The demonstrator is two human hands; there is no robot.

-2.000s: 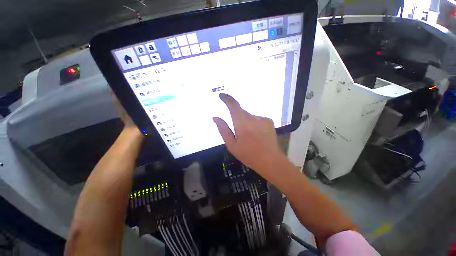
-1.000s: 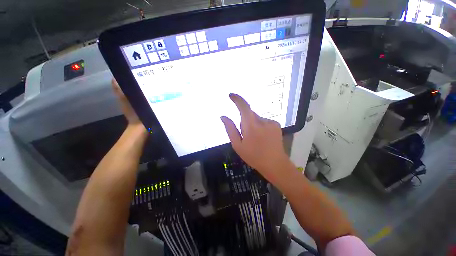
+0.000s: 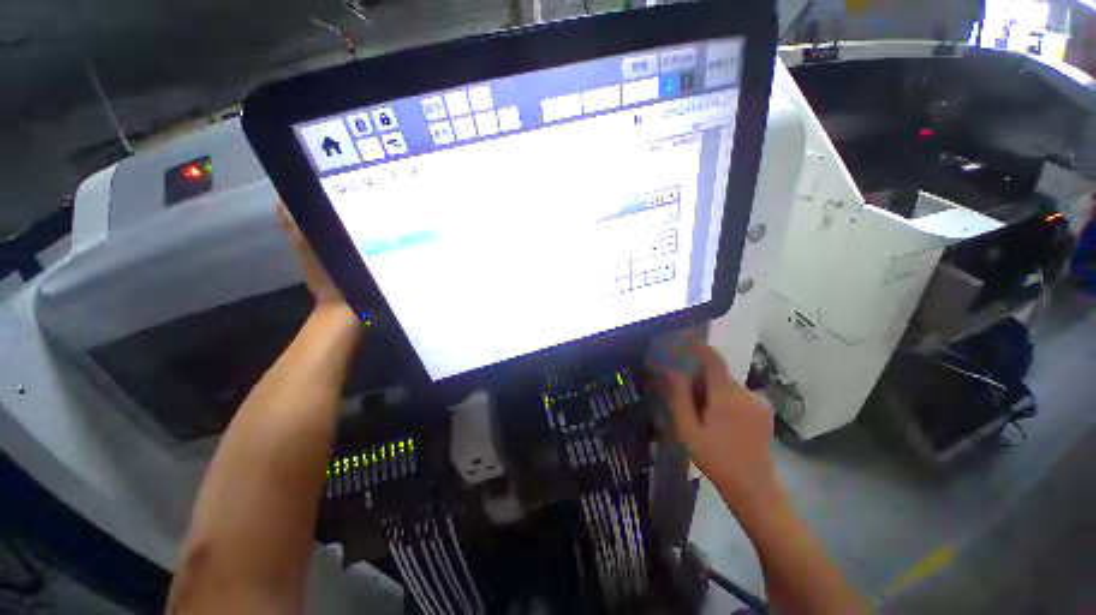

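The touchscreen monitor [image 3: 517, 228] is tilted in a black frame at the centre, showing a white menu page with a light blue bar and a small table at its right. My left hand [image 3: 310, 258] is at the monitor's left edge, its fingers partly hidden behind the frame. My right hand [image 3: 719, 415] is bare and below the monitor's lower right corner, off the screen. Its fingers are curled and blurred near the machine's edge; whether they hold anything cannot be told.
Tape feeders [image 3: 370, 463] with yellow-green lights and pale component tapes [image 3: 613, 529] lie below the screen. The white machine housing [image 3: 180, 258] with a red-lit indicator display [image 3: 190, 177] is at left. Another white machine [image 3: 829, 288] stands at right over grey floor.
My right hand has left the screen and moved down and right below the monitor. A small table now shows more fully on the page. My left hand stays at the monitor's left edge.
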